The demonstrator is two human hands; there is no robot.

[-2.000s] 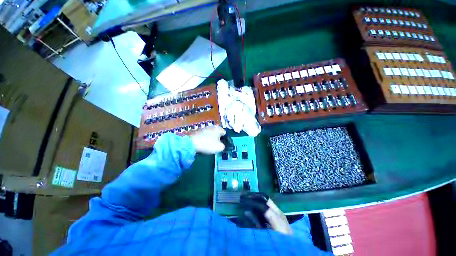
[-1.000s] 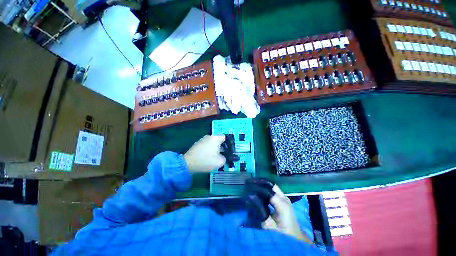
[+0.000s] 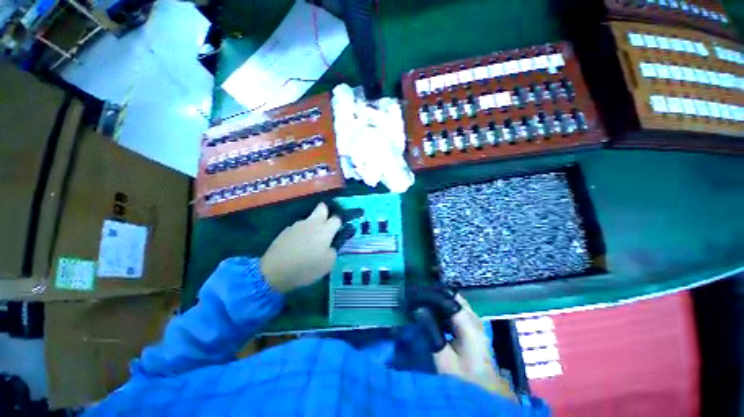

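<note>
The pale teal cover jig lies over finned silver heat sinks at the bench's front. Three small black transistors show in the lower window. Two show in the upper window, the rest hidden by my fingers. My left hand, with black finger coverings, has its fingertips at the jig's upper left; whether they hold a part cannot be told. My right hand, in dark finger coverings, is curled beside the jig's lower right, and its grip is unclear.
A black screw box full of tiny screws is right of the jig. Behind are the left component tray, a white cloth, the second tray and stacked trays. Cartons stand left; a red-lined bin is below right.
My left hand has gone from the jig's upper edge to its lower row, then back to the upper left. The lower middle spot, pale earlier, now shows a black part. The view has shifted.
</note>
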